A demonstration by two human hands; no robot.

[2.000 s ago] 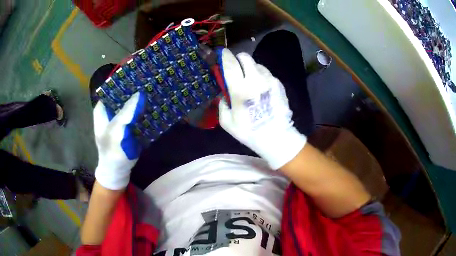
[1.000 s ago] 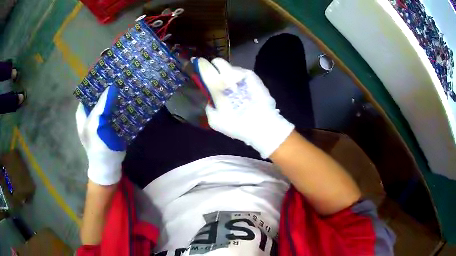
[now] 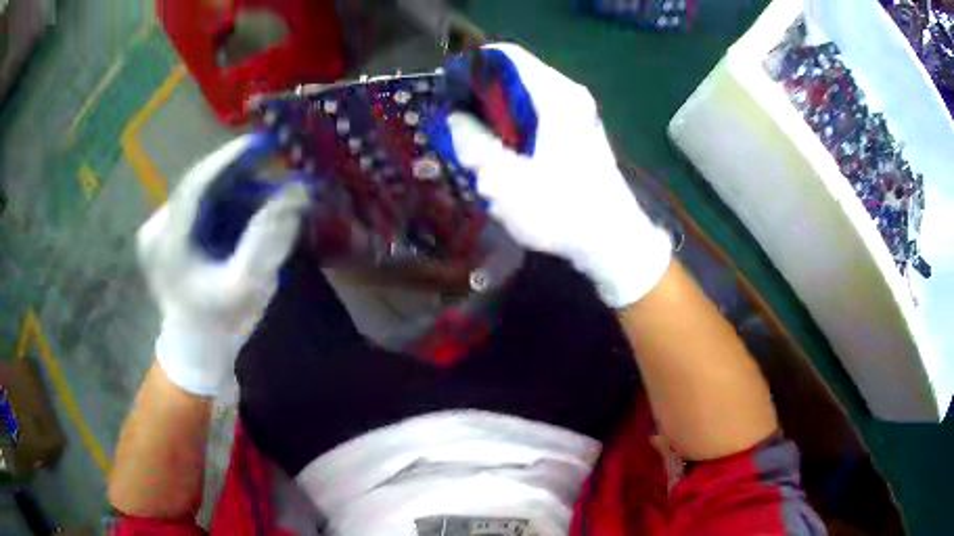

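Observation:
The PCB panel (image 3: 366, 173) is held up over my lap, with its face of red wires and small silver discs showing; it is blurred. My left hand (image 3: 225, 246), in a white glove with blue fingers, grips the panel's left edge. My right hand (image 3: 554, 157), gloved the same way, is at the panel's upper right corner. It is closed around the red-handled tool (image 3: 513, 105), of which only a red part shows between the fingers. The tool's jaws cannot be made out.
A red stool (image 3: 298, 47) with a hole stands at the upper left. A white foam box (image 3: 774, 199) with heaped small boards lies on the green bench at the right. Blue panels (image 3: 640, 10) show at the top edge. A brown box (image 3: 26, 414) is on the floor at lower left.
The panel has been turned over from its blue side to its wired side and moved right. My right hand has moved up. The view has shifted; the stool shows more and the person's feet are gone.

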